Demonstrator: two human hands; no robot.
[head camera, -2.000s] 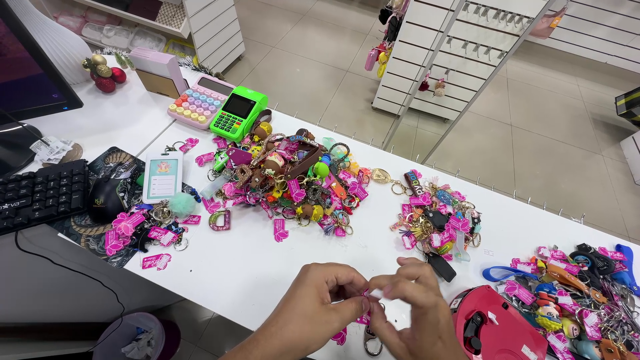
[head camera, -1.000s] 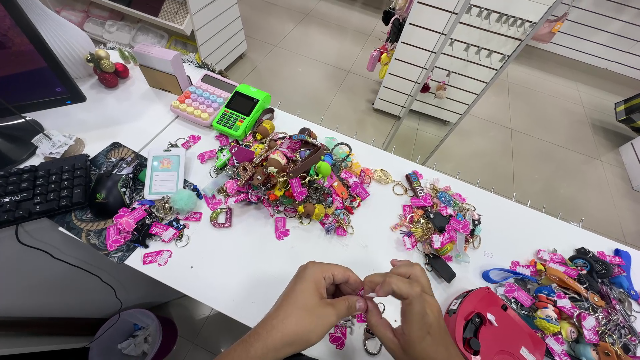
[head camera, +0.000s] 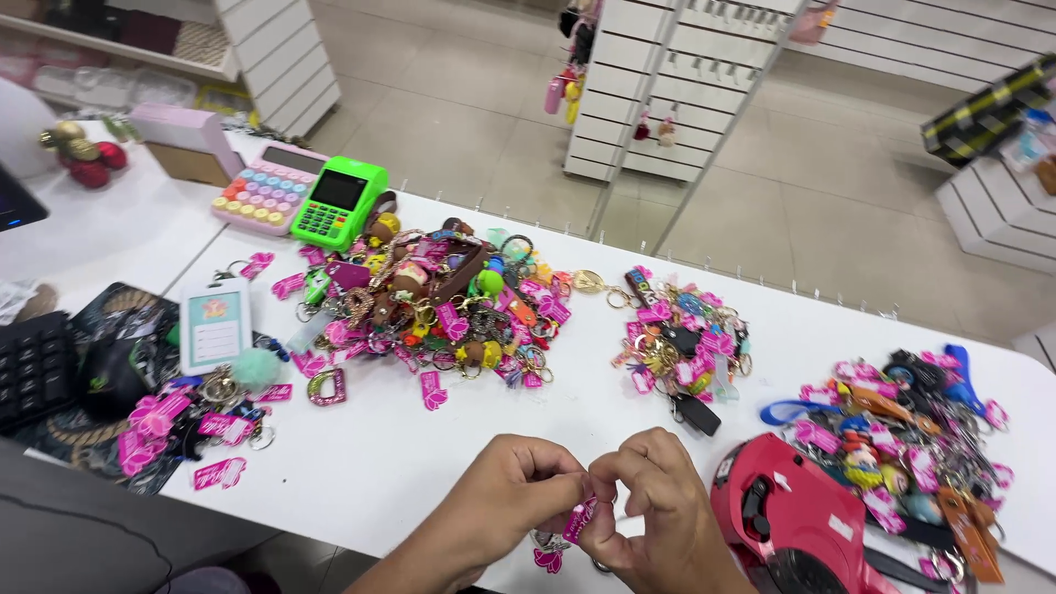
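My left hand (head camera: 516, 495) and my right hand (head camera: 656, 503) meet above the front edge of the white table (head camera: 346, 470). Between their fingertips is a small pink tag (head camera: 580, 520), pinched by both; what it is fastened to is mostly hidden. Just below the hands lie another pink tag (head camera: 548, 561) and some metal keychain parts, partly covered. Beyond the hands is a large heap of tagged keychains (head camera: 462, 305), with a smaller keychain pile (head camera: 689, 338) to its right. A glittery letter D charm (head camera: 327, 387) lies by itself near the large heap.
A red device (head camera: 800, 511) stands close to my right hand, beside another keychain pile (head camera: 899, 437). At the left are a badge holder (head camera: 215, 326), a black mouse (head camera: 113, 375) and a keyboard (head camera: 33, 367). A green card terminal (head camera: 340, 202) and a pink calculator (head camera: 268, 190) stand behind.
The pink tag shows more plainly between my fingers now. Both hands stay close together in about the same place. The view has shifted slightly.
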